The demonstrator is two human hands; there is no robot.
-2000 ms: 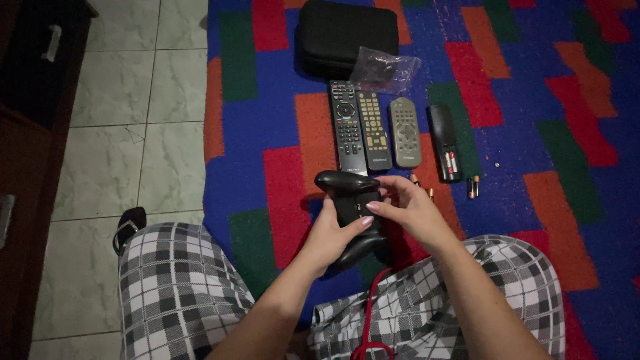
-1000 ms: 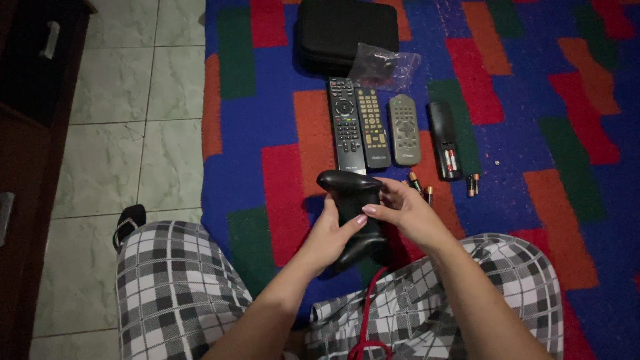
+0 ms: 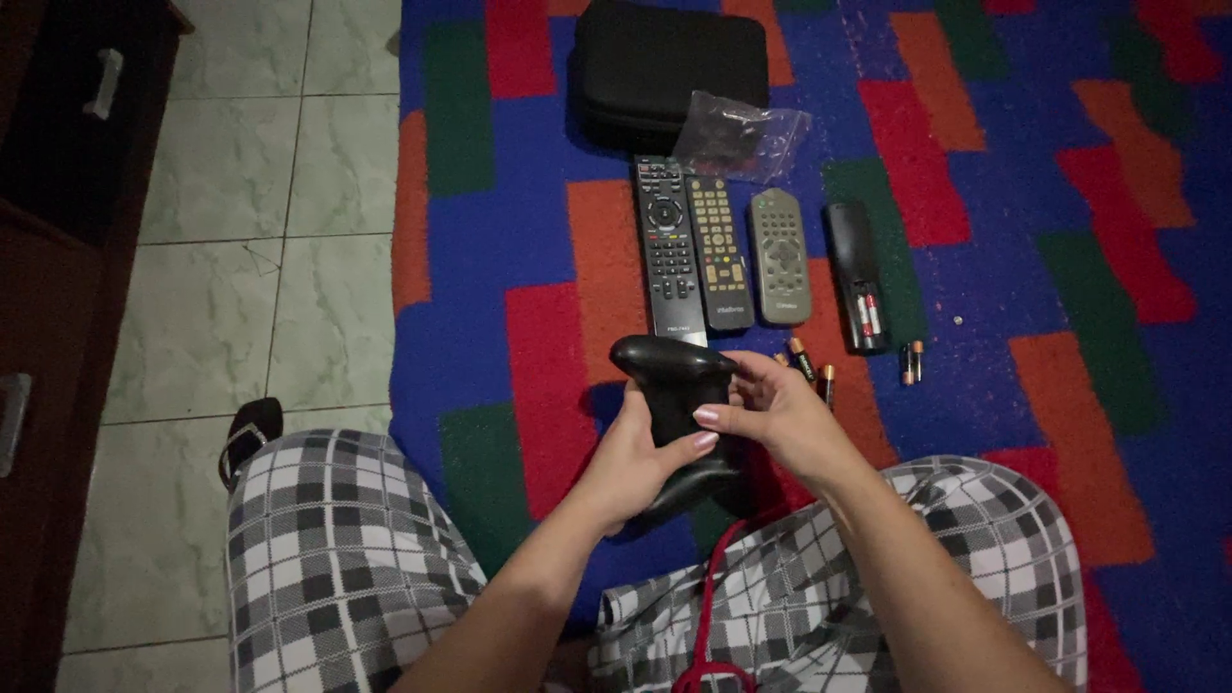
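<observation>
Both my hands hold a black game controller (image 3: 679, 390) over the blanket, its smooth back partly covered by my fingers. My left hand (image 3: 630, 457) grips its lower left side, and my right hand (image 3: 775, 414) holds its right side, both thumbs on it. Just beyond lie a long black remote control (image 3: 671, 245), a dark remote with pale buttons (image 3: 720, 255) and a grey remote (image 3: 782, 255). Farther right, a black remote (image 3: 855, 269) shows batteries (image 3: 868, 315) in its uncovered compartment. Several loose batteries (image 3: 802, 358) lie beside my right hand, and a pair (image 3: 911, 363) lies farther right.
A black zip case (image 3: 669, 67) stands at the back, with a clear plastic bag (image 3: 741, 135) against it. Everything rests on a multicoloured blanket (image 3: 972, 414). A small round object (image 3: 958, 320) lies at the right. Tiled floor (image 3: 207, 327) and a dark drawer unit (image 3: 72, 115) are at the left.
</observation>
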